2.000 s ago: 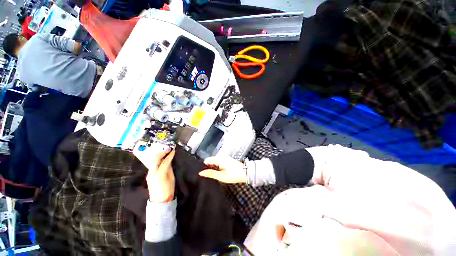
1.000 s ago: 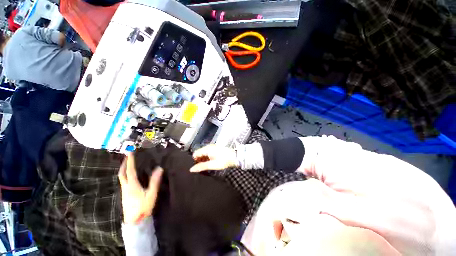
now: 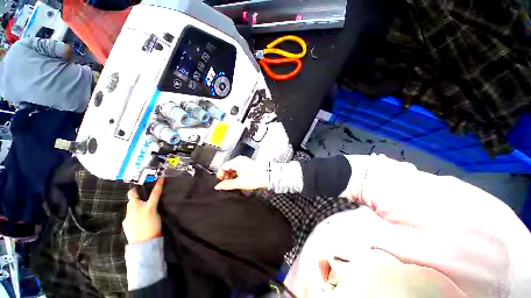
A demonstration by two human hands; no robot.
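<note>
The black fabric section (image 3: 204, 224) lies under the needle area of the white overlock machine (image 3: 119, 93) and drapes towards the lap. The plaid garment (image 3: 99, 215) hangs left of it. My left hand (image 3: 142, 216) is at the cloth's left edge by the machine front, thumb and finger on the cloth. My right hand (image 3: 243, 174) is at the cloth's right edge beside the needle area, fingers bent onto the edge. The fingertips' hold is partly hidden. The presser foot (image 3: 177, 170) is too small to tell clearly.
Snips with yellow-orange handles (image 3: 285, 57) lie on the black table (image 3: 317, 87). Behind them is a grey metal tray (image 3: 326, 14) with pink items. A blue crate (image 3: 378, 125) at right holds plaid pieces (image 3: 460, 64). Another person (image 3: 43, 75) is at upper left.
My left hand has moved left and down along the cloth, away from the needle. My right hand has shifted slightly left. The dark cloth is spread more between my hands. The view has shifted.
</note>
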